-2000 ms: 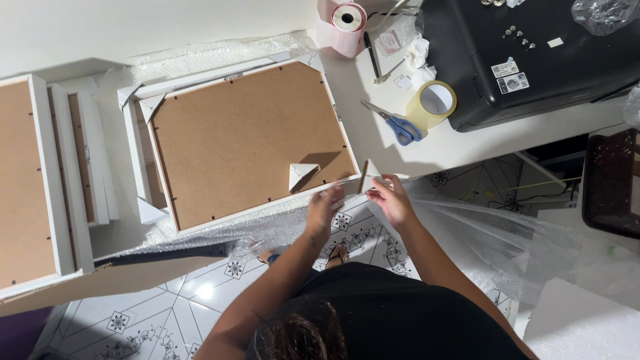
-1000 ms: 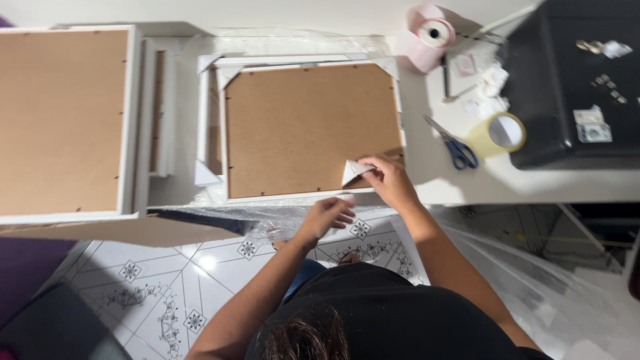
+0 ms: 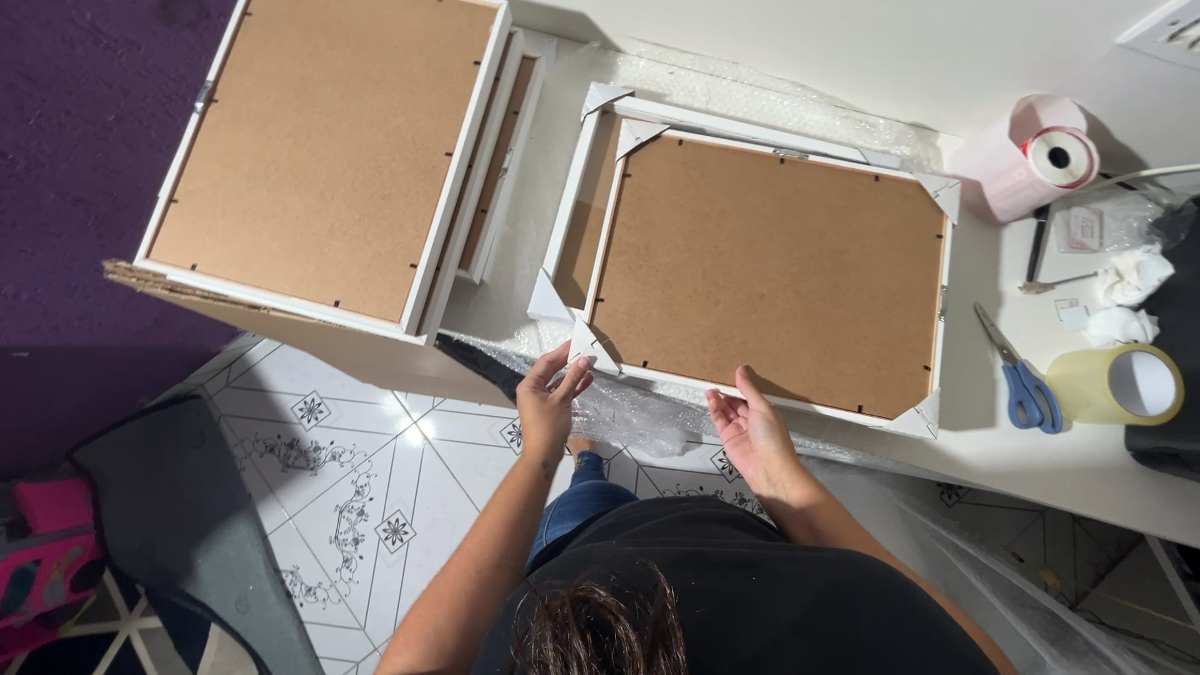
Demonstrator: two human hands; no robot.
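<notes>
A white picture frame [image 3: 769, 272] with a brown fibreboard back lies face down on another white frame [image 3: 569, 211]. White folded corner protectors cover its corners. My left hand [image 3: 550, 398] pinches the lower left corner protector [image 3: 592, 347] between thumb and fingers. My right hand [image 3: 755, 431] is at the near edge of the frame, palm turned up and fingers apart, holding nothing. It is close to the white moulding; whether it touches is hard to tell. The upper right protector [image 3: 940, 195] and lower right protector [image 3: 922, 415] sit on their corners.
At left, more backed frames [image 3: 323, 159] are stacked on cardboard [image 3: 272, 314]. Bubble wrap [image 3: 750, 89] lies behind and under the near frames. At right are blue-handled scissors [image 3: 1022, 380], a clear tape roll [image 3: 1111, 386], a pink roll [image 3: 1031, 164], crumpled white paper [image 3: 1132, 274] and a black case [image 3: 1167, 441].
Protectors now sit on both near corners of the top frame; earlier a loose one lay on its backing and was picked up by my right hand. My left hand has moved to the lower left corner.
</notes>
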